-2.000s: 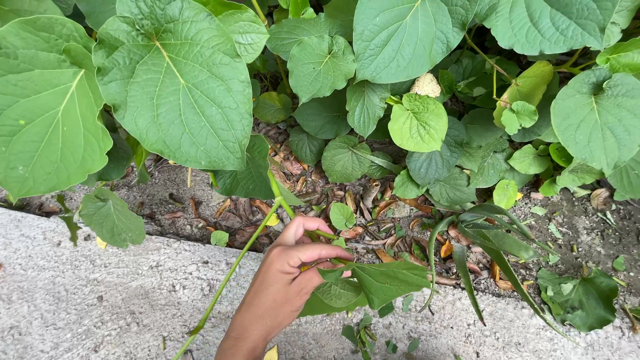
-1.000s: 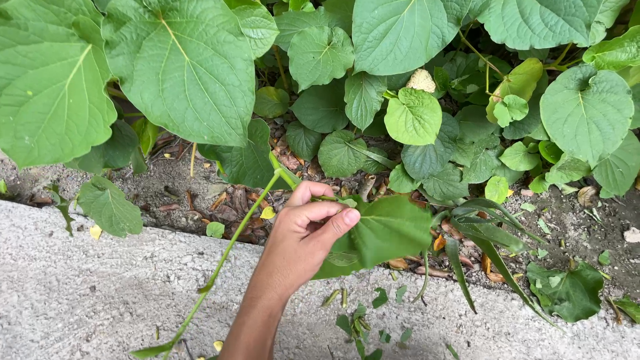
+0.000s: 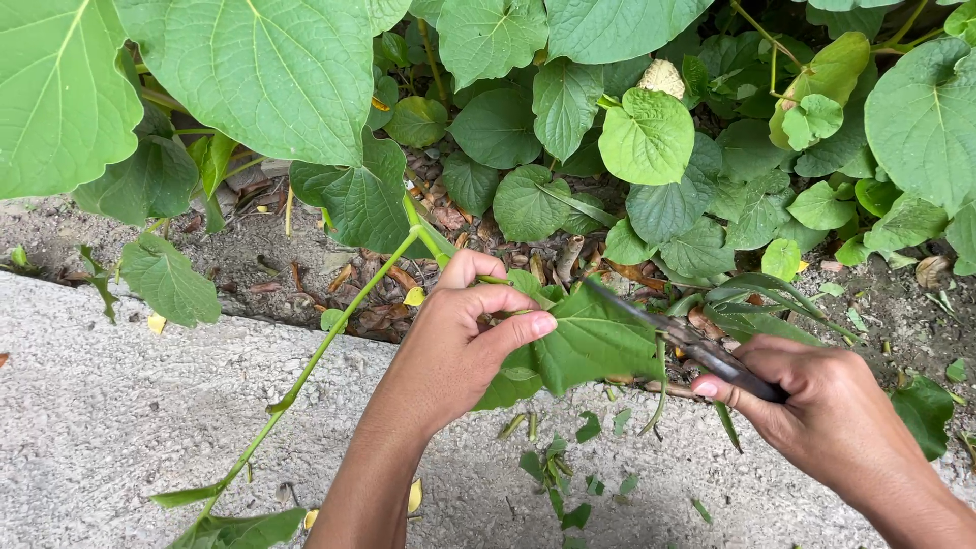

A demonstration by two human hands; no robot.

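Observation:
My left hand [image 3: 476,328] pinches a green plant stem between thumb and fingers, at the middle of the view. A forked green stem [image 3: 343,316] runs behind that hand and down to the lower left. Right of my fingertips, a large cut-edged green leaf [image 3: 598,339] spreads out. My right hand [image 3: 808,396] grips a dark metal cutting tool [image 3: 701,351], perhaps scissors or shears, whose blade lies over the upper right edge of that leaf. The tool's handles are mostly hidden in my palm.
Broad heart-shaped leaves [image 3: 267,69] crowd the top. Dry brown leaves lie on the soil [image 3: 259,252] beneath them. A rough concrete edge [image 3: 191,381] crosses the lower part, with cut leaf bits [image 3: 576,516] and short stem pieces on it. A narrow-leaved plant [image 3: 770,286] grows at the right.
My right hand has come into view from the right with the dark cutting tool. My left hand stays by the stem, and the leaf beside it has shifted in pose.

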